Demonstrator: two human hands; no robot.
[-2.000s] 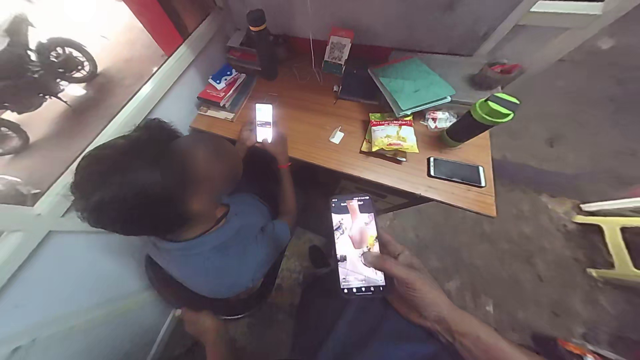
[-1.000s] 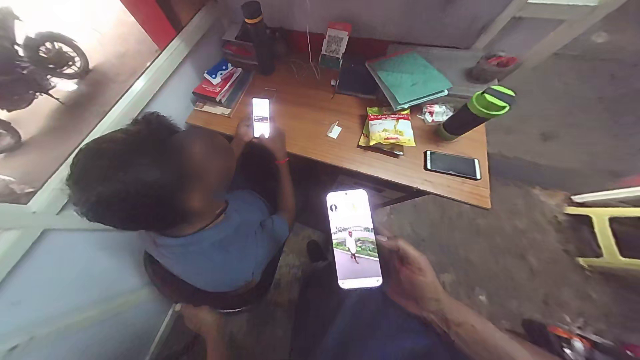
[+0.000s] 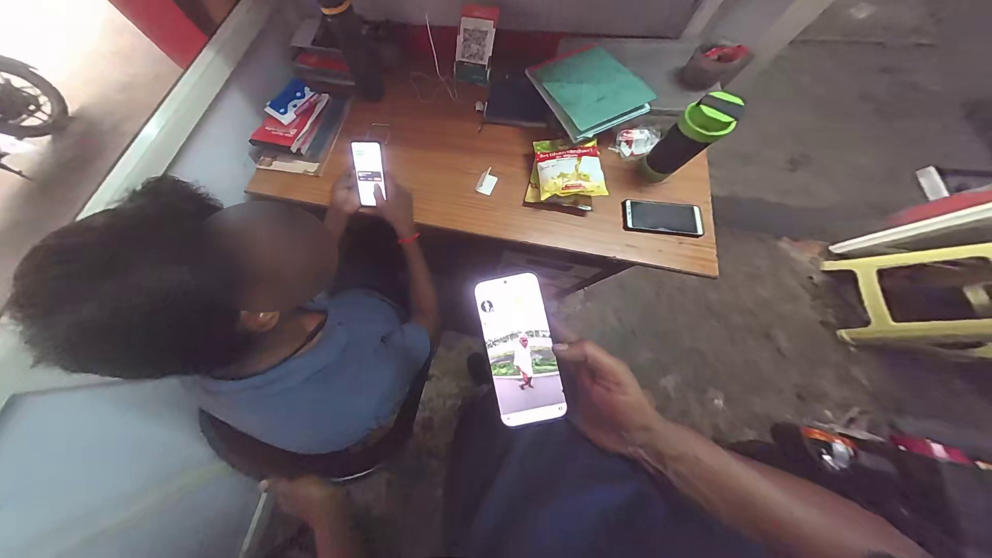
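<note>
My right hand [image 3: 612, 395] holds a smartphone [image 3: 521, 349] upright over my lap, its lit screen showing a picture of a figure outdoors; the thumb lies along the phone's right edge. Low in the view, my left hand [image 3: 302, 496] is beside the back of the chair [image 3: 310, 465] where another person sits, near a thin pale rod or edge; its fingers are blurred. Beyond, a wooden desk [image 3: 442, 194] bears a dark phone [image 3: 663, 218] lying flat, yellow snack packets [image 3: 570, 170], a small white paper piece [image 3: 487, 182] and a black bottle with a green lid [image 3: 690, 136].
A seated person in a blue shirt [image 3: 310, 387] holds another lit phone [image 3: 367, 173] at the desk's left. Books [image 3: 291, 132], a dark bottle [image 3: 353, 50], a printed-code stand [image 3: 475, 43] and green folders [image 3: 593, 85] lie farther back. A yellow frame [image 3: 876, 298] stands at right.
The picture on the phone in my right hand has changed since two seconds ago. My right thumb, over the screen then, is now at its edge.
</note>
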